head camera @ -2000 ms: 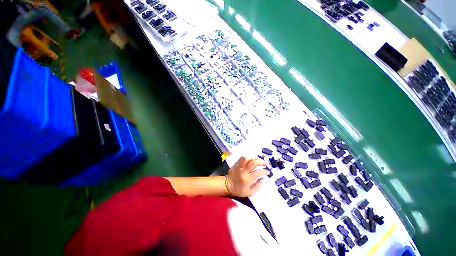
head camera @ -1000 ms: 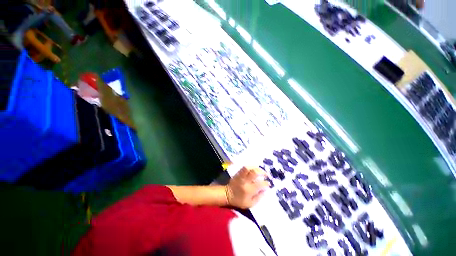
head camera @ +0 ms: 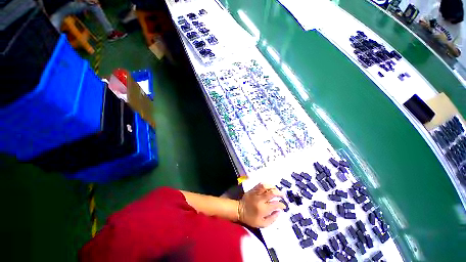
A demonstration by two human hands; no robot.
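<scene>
My left hand rests at the near edge of the white table, fingers curled, beside small black part-assembled units. The fingertips are close to a dark unit; whether they grip anything I cannot tell. Black units stand in clusters and rows to the right of the hand. Beyond it lies the clear compartment tray with green and silver boards. My right hand is out of the picture.
A second clear tray holds black units at the far end. A green conveyor runs beyond the table. Blue crates stand on the floor at left. A dark slim object lies at the near table edge. A person shows at top right.
The view has shifted, so the table and crates appear further right and the trays lower. My left hand stays at the same table edge beside the units, its fingers still curled.
</scene>
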